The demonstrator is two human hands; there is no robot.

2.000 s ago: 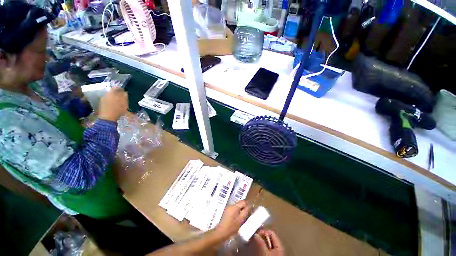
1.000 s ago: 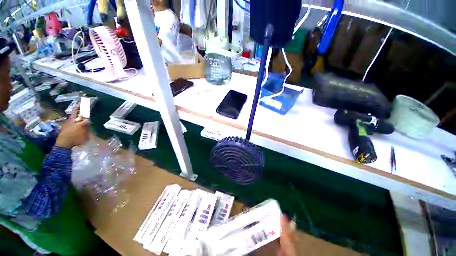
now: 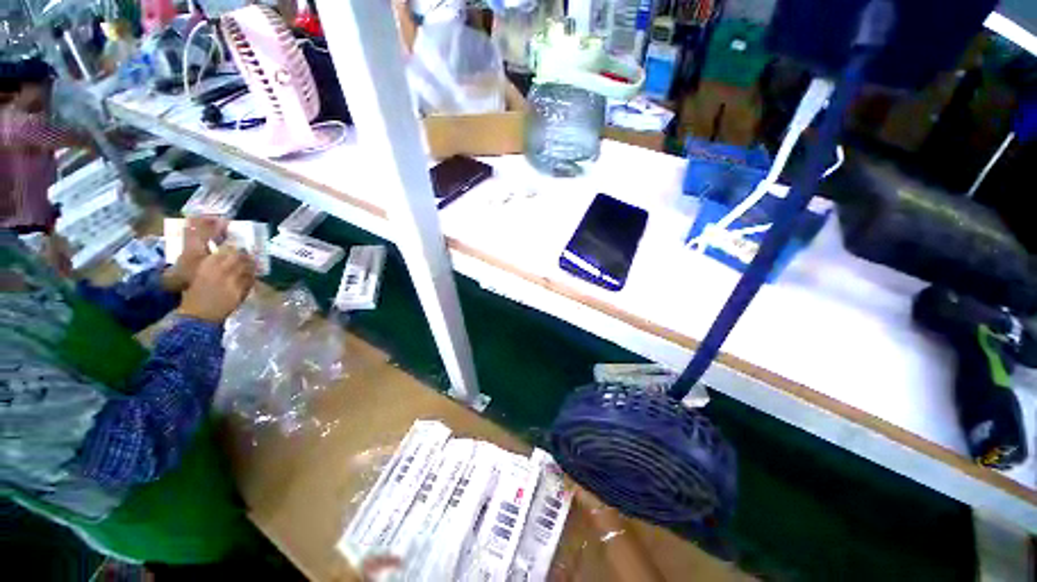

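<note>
White unit boxes (image 3: 461, 506) with black lettering and barcodes lie in an overlapping row on the brown cardboard-covered bench, cut off by the bottom edge. Clear plastic shines around the row. Only a fingertip part of my left hand (image 3: 383, 565) shows at the bottom edge, by the lower left end of the row; its grip is hidden. My right hand (image 3: 614, 543) is a blurred skin-coloured shape just right of the row, below the dark blue clip fan. A clear shiny bit shows beside it; I cannot tell whether it is held.
The clip fan (image 3: 646, 460) hangs close over the bench. A white post (image 3: 415, 227) stands behind the row. At left, a neighbouring worker (image 3: 148, 398) handles a white box by crumpled clear bags (image 3: 279, 358). A phone (image 3: 605, 241) and drill (image 3: 984, 381) lie on the shelf.
The large white box held over the row one second ago no longer shows in my hands. My left hand is now at the row's lower left. The view has shifted, and the fan appears larger and closer.
</note>
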